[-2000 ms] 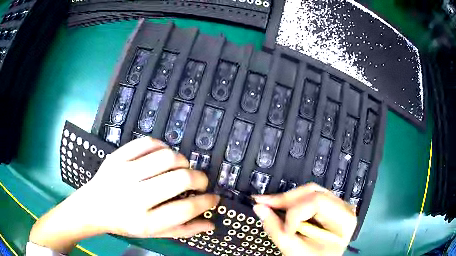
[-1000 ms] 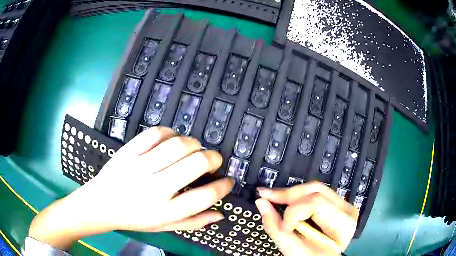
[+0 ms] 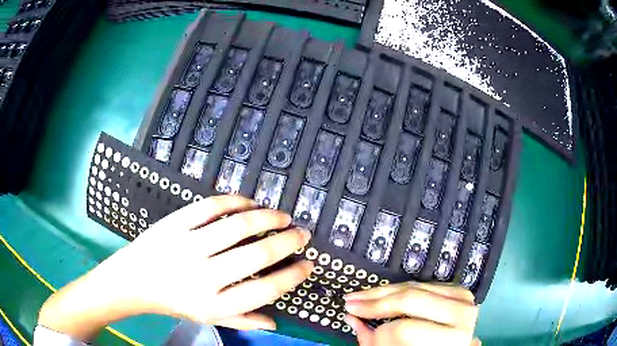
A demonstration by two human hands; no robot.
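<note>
A dark ribbed tray (image 3: 323, 48) holds rows of glossy dark rounded housings (image 3: 323, 159). A black perforated ring tray (image 3: 113, 191) lies over its near side, with rows of pale rings (image 3: 325, 259). My left hand (image 3: 196, 270) is spread palm down over the ring tray, fingertips at the near housings; nothing shows held in it. My right hand (image 3: 413, 314) is at the ring tray's right part, thumb and fingers pinched on a thin dark tool (image 3: 329, 292). Only the tool's blurred tip shows, over the rings. The right hand is cut off by the bottom edge.
A flat black tray (image 3: 517, 94) with scattered white specks lies beyond at the upper right. Another dark tray (image 3: 298, 8) lies at the top. Dark stacks stand at the left (image 3: 40, 74) and right edges. The green bench (image 3: 74, 115) has yellow lines.
My right hand has moved down from the near housings onto the rings. The near row of housings is now more exposed. My left hand stays over the ring tray.
</note>
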